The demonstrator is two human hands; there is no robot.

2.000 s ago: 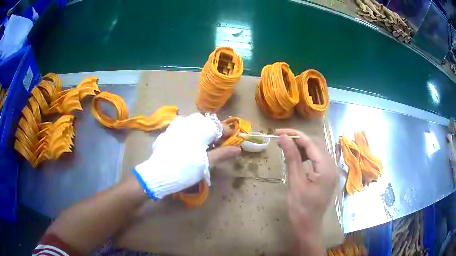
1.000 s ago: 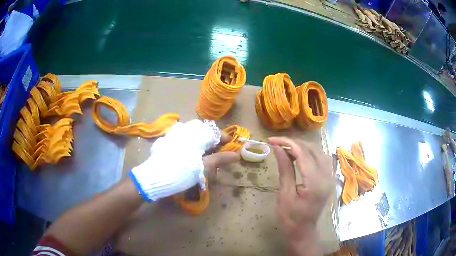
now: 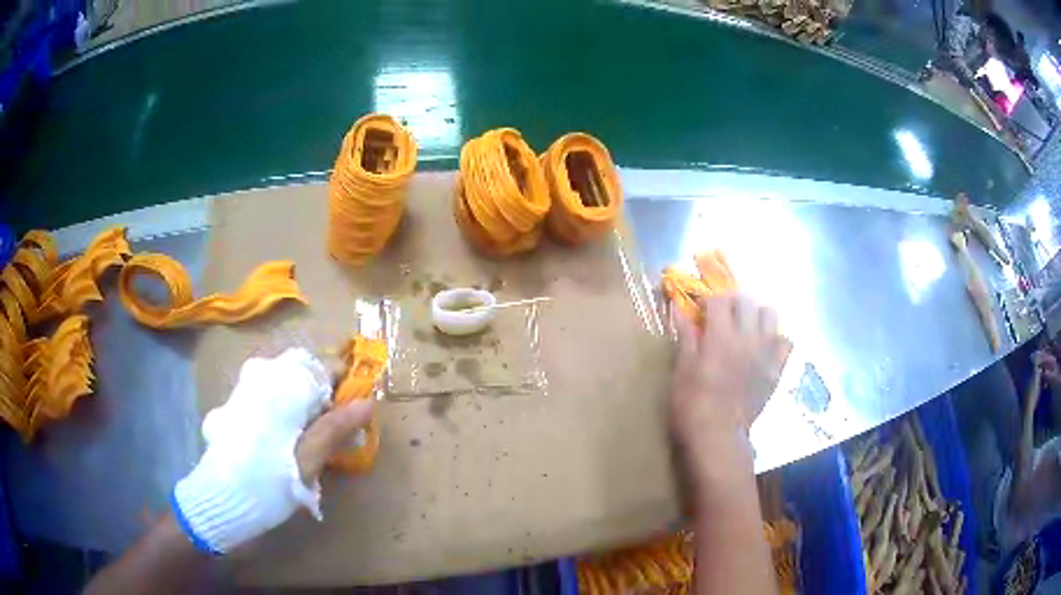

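My left hand, in a white knit glove with bare fingertips, holds an orange strap piece at the left of the cardboard. My bare right hand is over the loose orange strips at the right; its fingertips touch or cover them, and I cannot tell if they grip one. The white glue dish sits on the glue pad. The thin glue stick rests across the dish rim, pointing right.
Orange ring stacks stand at the back of the cardboard work board. Looped straps lie at left. A green conveyor belt runs behind. Crates with orange parts and tan parts are below right. A person's arm shows at far right.
The view has shifted right. My right hand has let go of the glue stick and moved to the loose strips. My left hand has moved away from the dish with the strap piece.
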